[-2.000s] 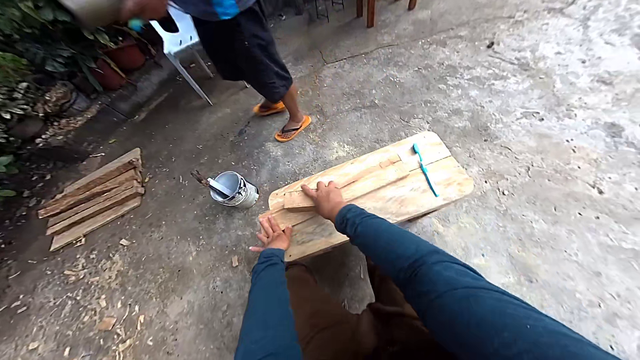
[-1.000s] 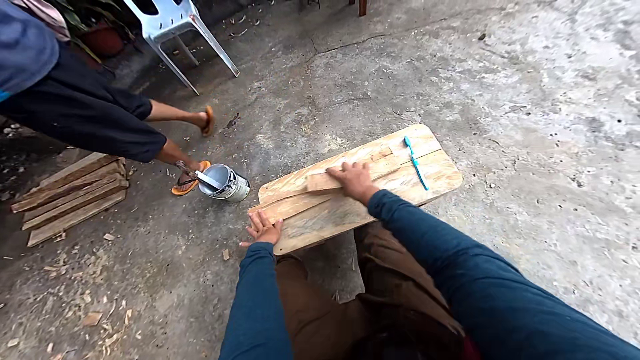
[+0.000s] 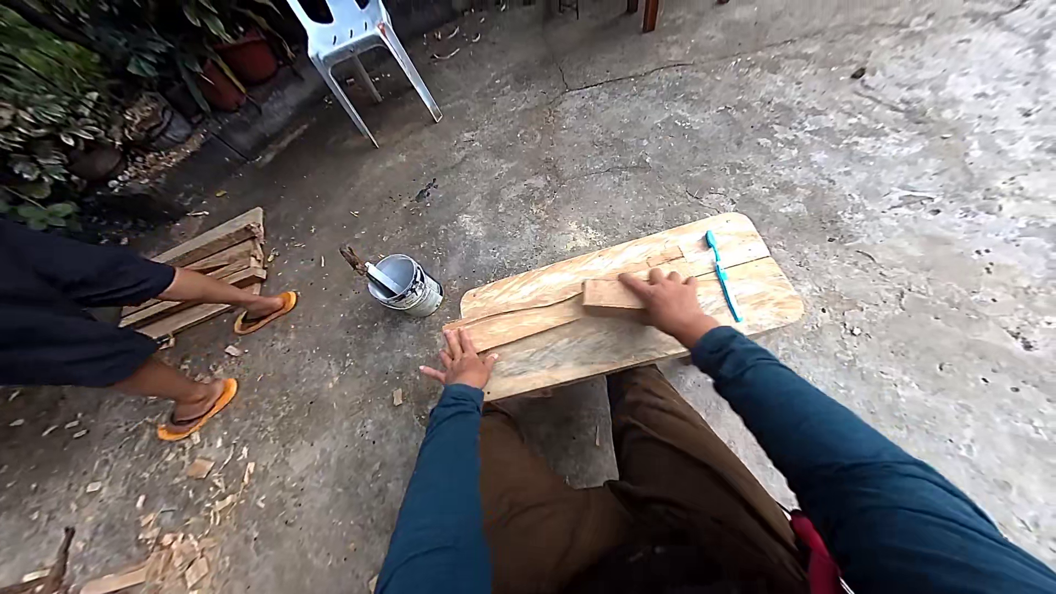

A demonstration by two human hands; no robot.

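A low wooden bench top (image 3: 569,346) with rounded corners lies across in front of my knees. On it rests a long wooden strip (image 3: 516,324) with a wavy far edge. My left hand (image 3: 464,360) presses on the strip's left end, fingers spread. My right hand (image 3: 672,303) grips a small wooden block (image 3: 612,295) that sits on top of the strip. Toward the right end of the bench a blue toothbrush (image 3: 721,276) lies crosswise, a little beyond my right hand.
Left of the bench stands a metal can (image 3: 419,295) with a stick and a flat tool in it. A person in orange flip-flops (image 3: 198,410) stands at the left by stacked wood pieces (image 3: 216,239). A plastic chair (image 3: 355,49) and potted plants are farther back; wood chips (image 3: 186,553) litter the floor.
The other person has moved left, from beyond the can to beside the wood stack. My right hand holds the block about midway along the strip, while my left hand stays at its left end.
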